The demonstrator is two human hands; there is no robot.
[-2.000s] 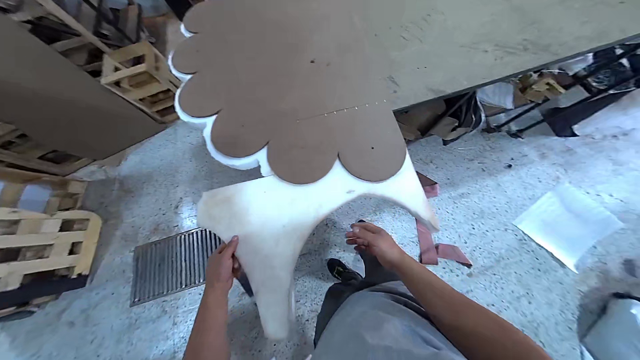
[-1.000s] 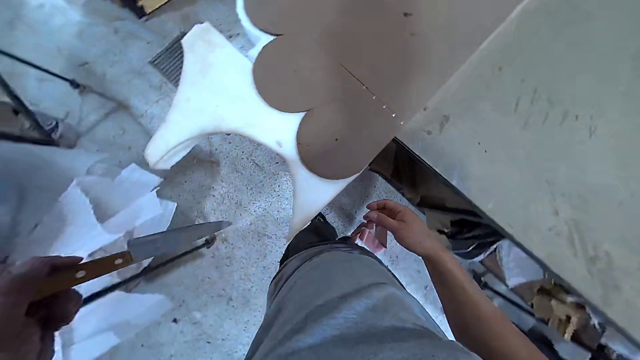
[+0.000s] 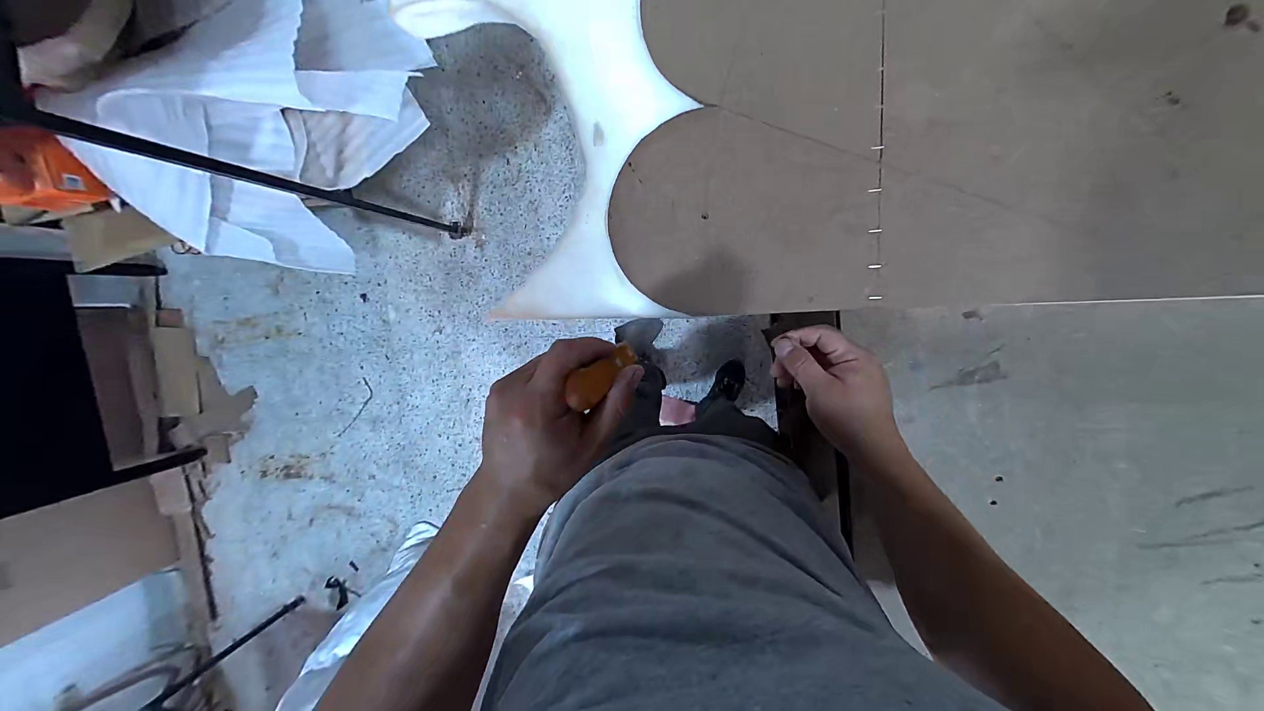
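My left hand (image 3: 548,415) is closed around the wooden handle of a knife (image 3: 595,380), close in front of my body; little of the blade can be made out beyond the fist. My right hand (image 3: 829,380) is near the table edge with its thumb and fingertips together; whether something small is pinched there I cannot tell. Beyond both hands lies a brown scalloped board (image 3: 750,217) with a line of staple-like marks. White foam sheet (image 3: 583,267) sticks out from under its rounded edge and tapers to a point above my left hand.
A grey-green table surface (image 3: 1066,425) extends at the right, under the board. White foam sheets (image 3: 247,118) and an orange object (image 3: 44,173) are at upper left, by a black metal bar (image 3: 247,176). Cardboard pieces (image 3: 197,385) lie at the left. Speckled floor (image 3: 395,355) shows between.
The left hand was on the foam two seconds ago, held the knife out at the left one second ago, and is now in front of my body with it. The view has swung strongly.
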